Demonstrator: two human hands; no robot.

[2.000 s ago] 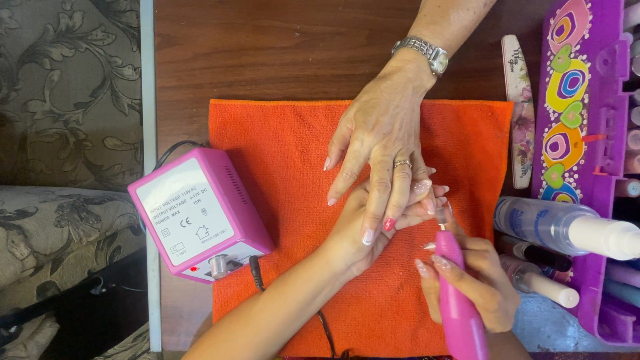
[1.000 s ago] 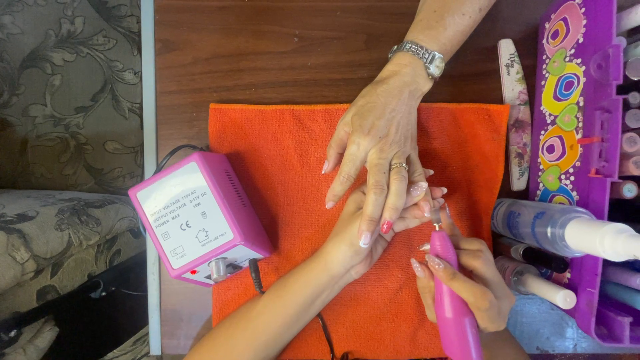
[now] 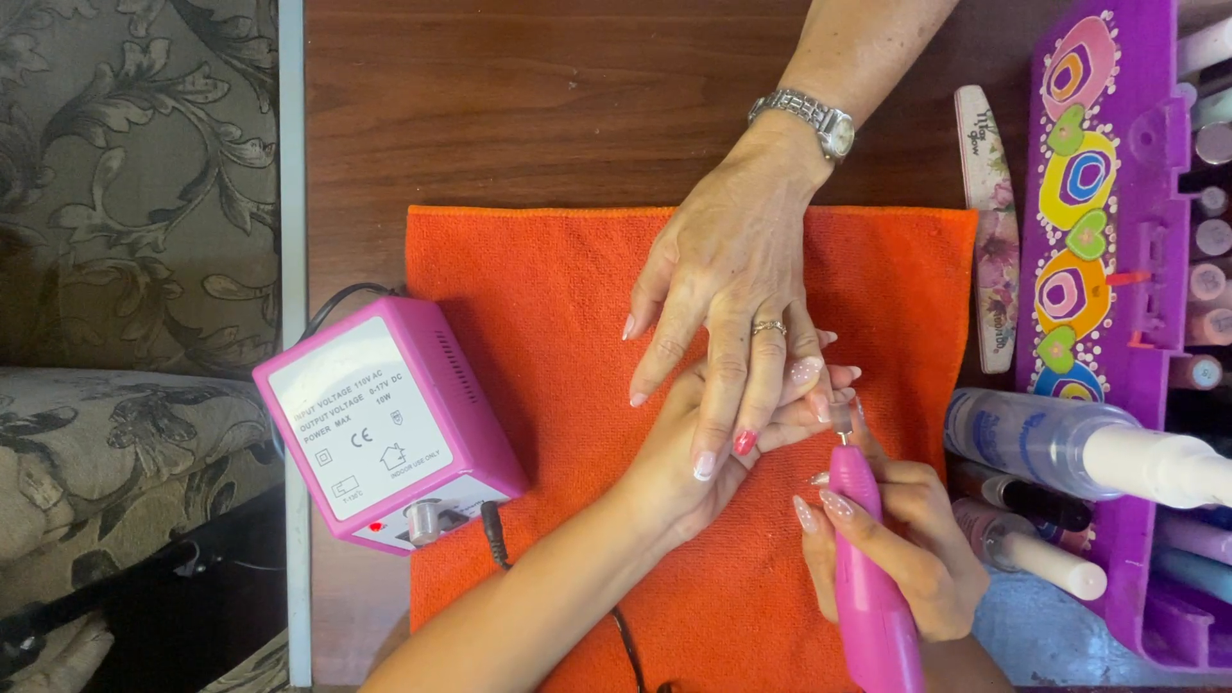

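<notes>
My right hand [image 3: 914, 539] is closed around a pink electric nail drill [image 3: 871, 577], its spinning or blurred bit at a fingertip of another person's hand [image 3: 736, 279]. That hand, with a metal-band wristwatch [image 3: 808, 120] and a ring, lies palm down over my left hand [image 3: 693, 462]. My left hand is palm up under it and holds its fingers; my own fingers are partly hidden. One of the person's nails is red, another white-tipped. The pink drill control box [image 3: 385, 423] stands left of the hands with a red light lit. An orange towel [image 3: 539, 308] lies beneath.
A floral nail file [image 3: 991, 231] lies right of the towel. A purple case [image 3: 1136, 318] with several polish bottles stands at the right edge. Beside it are a clear bottle with a white cap [image 3: 1039, 438] and a pink bottle [image 3: 996, 534]. The drill's black cord [image 3: 626, 640] crosses the towel.
</notes>
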